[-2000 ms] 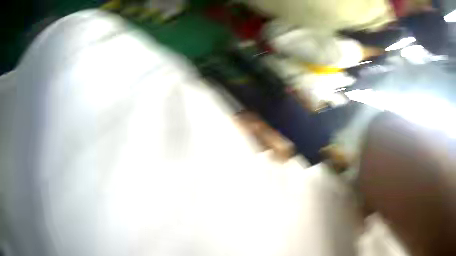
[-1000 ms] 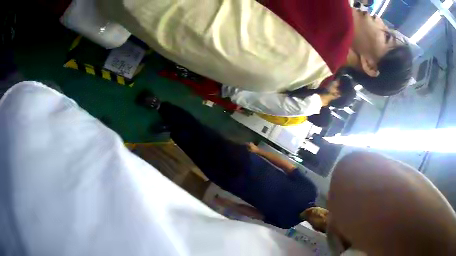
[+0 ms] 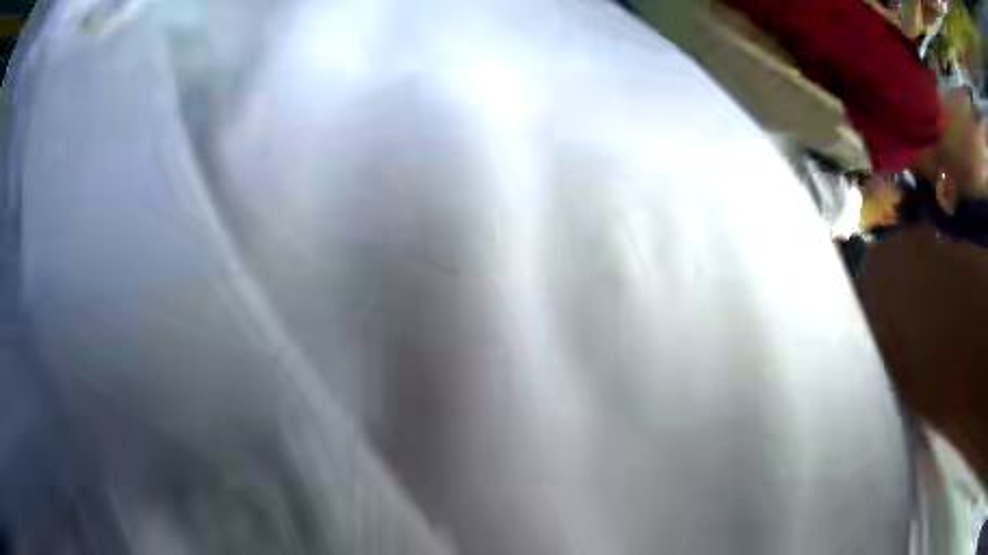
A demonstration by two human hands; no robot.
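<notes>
White loose cloth (image 3: pixel 520 304), which looks like a work smock, fills most of the view close to the lens. It is blurred, with soft folds and a seam running down at the left. Neither my left hand nor my right hand can be made out. No workpiece shows.
At the upper right, a person in a dark red and cream garment (image 3: pixel 888 87) is close by. Below that, a large brown curved shape (image 3: pixel 932 314) is near the lens at the right edge; what it is cannot be told.
The white cloth now covers most of the view. The person in red and cream has shifted to the upper right corner. The green floor, the dark-clothed person and the ceiling lights are no longer visible.
</notes>
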